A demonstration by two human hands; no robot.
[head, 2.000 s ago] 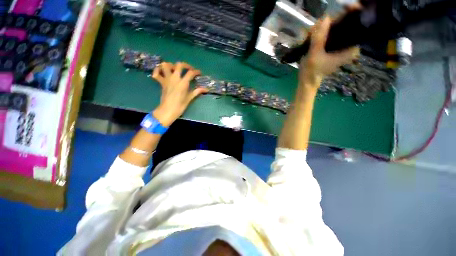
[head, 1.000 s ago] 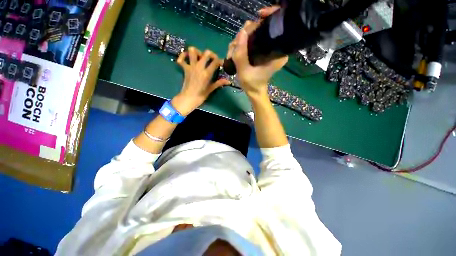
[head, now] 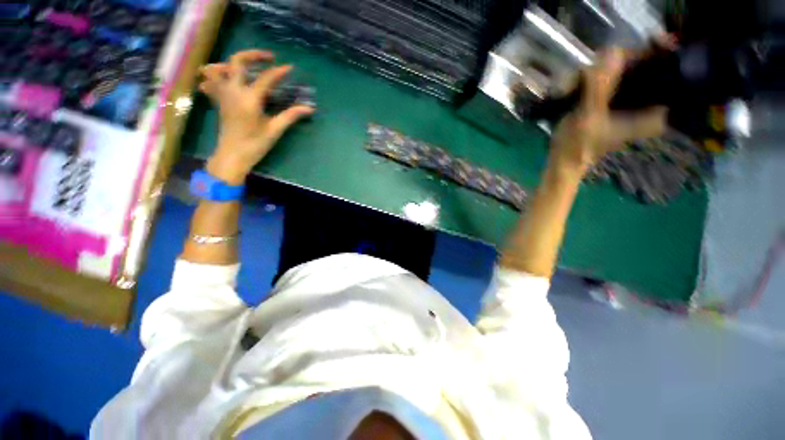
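Observation:
A row of speckled circuit board modules (head: 448, 165) lies slantwise on the green mat. My left hand (head: 245, 107) is over the mat's left part, fingers spread, beside a short group of modules (head: 297, 96) that it partly hides; contact is unclear. My right hand (head: 594, 125) is at the right, blurred, around the black electric screwdriver (head: 658, 77). The screwdriver's tip end is at the silver-white screw feeder (head: 538, 56). A small bright heap (head: 421, 212) lies at the near bench edge.
Piled modules (head: 658, 168) lie right of my right hand. Ribbed trays (head: 387, 39) stand at the far side. A printed carton (head: 103, 185) with dark modules on it stands at the left. A red cable (head: 764, 266) hangs at the right.
My right hand has moved right with the screwdriver, from the row to the feeder. My left hand has moved left, from the row to the short group of modules.

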